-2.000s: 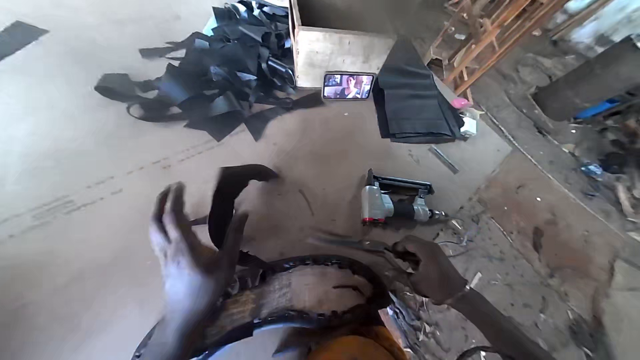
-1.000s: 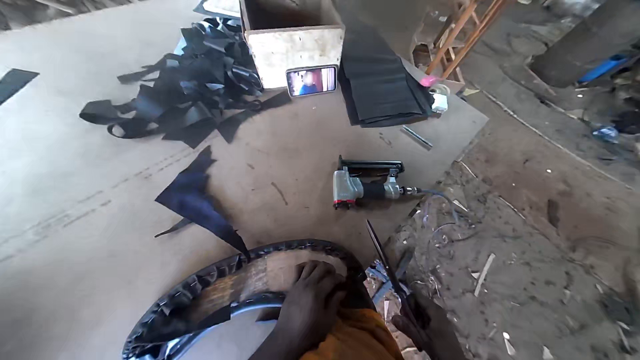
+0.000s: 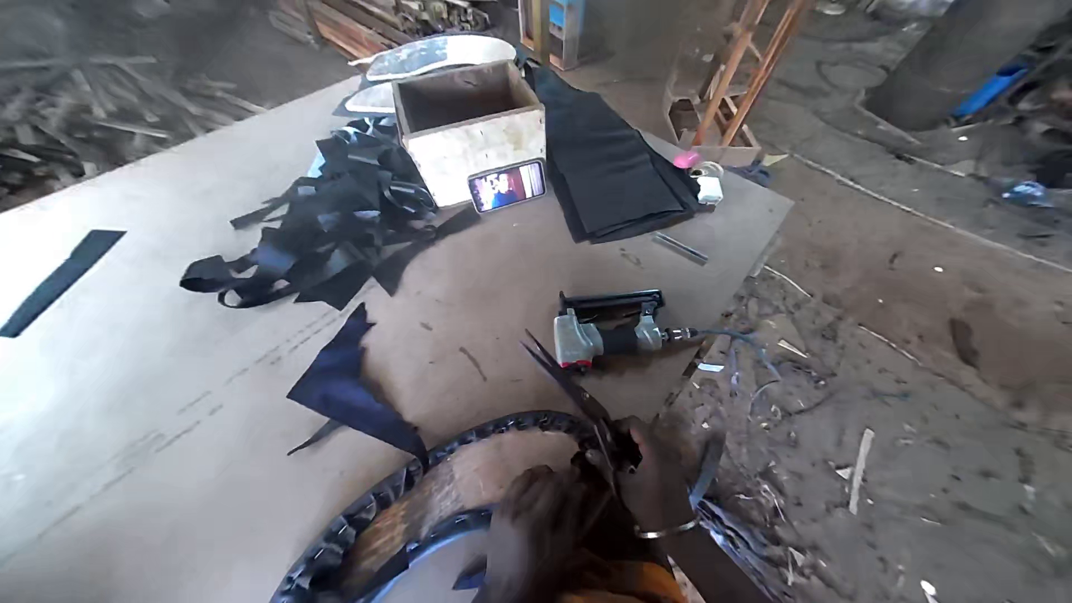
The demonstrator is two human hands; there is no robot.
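A pair of scissors (image 3: 574, 385) is in my right hand (image 3: 649, 477), the blades pointing up and left over the table, slightly apart. My left hand (image 3: 540, 511) lies beside it, over the right part of a curved wooden frame (image 3: 452, 477) edged with gathered black fabric; its fingertips are dark and blurred, so what they hold cannot be told. A dark fabric scrap (image 3: 356, 398) lies left of the frame, its tip touching the edging. The pneumatic stapler (image 3: 607, 331) rests just beyond the scissors.
Black fabric strips (image 3: 335, 218) are heaped beside a wooden box (image 3: 477, 146), against which a phone (image 3: 507, 186) leans. Folded black fabric (image 3: 615, 176), a metal staple strip (image 3: 680, 249) and a white charger (image 3: 708, 186) lie to the right. Debris covers the ground beyond the table edge.
The left hand has gone from the open table to the frame, then toward the right hand. The scissors have come up over the table's edge. The view has tilted up.
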